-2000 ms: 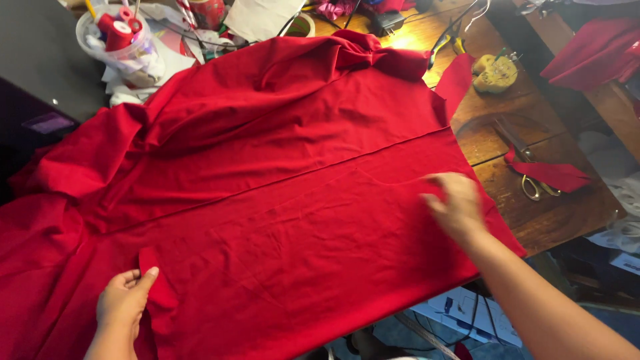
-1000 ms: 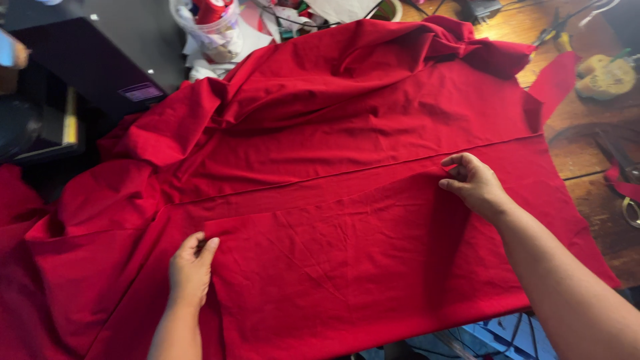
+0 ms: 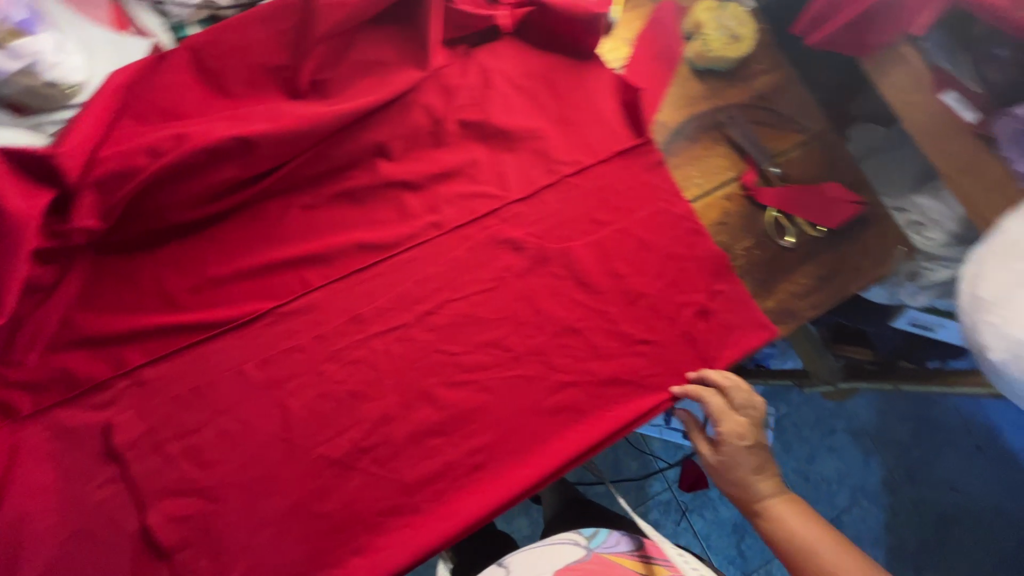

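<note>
Red fabric (image 3: 448, 288) is spread across a wooden table (image 3: 720, 232), bunched towards the upper left and flatter near me. A straight seam or fold line runs diagonally over it. At the fabric's near edge, on the right, is my right hand (image 3: 724, 432), fingers curved and fingertips at the edge; whether they pinch the cloth cannot be told. My left hand is out of view. Scissors with gold-coloured handles (image 3: 780, 227) lie on the table to the right, partly under a red fabric scrap (image 3: 816, 203).
A yellow lumpy object (image 3: 720, 34) lies at the table's back. A wooden beam (image 3: 936, 128) and a white rounded object (image 3: 996, 296) are at the right. Below the fabric are cables (image 3: 632, 480), a white tape-like strip (image 3: 640, 520) and a blue tiled floor (image 3: 864, 480).
My right hand has moved from the middle of the fabric to its near right edge. My left hand, earlier on the fabric at the left, has gone out of view. The view has shifted.
</note>
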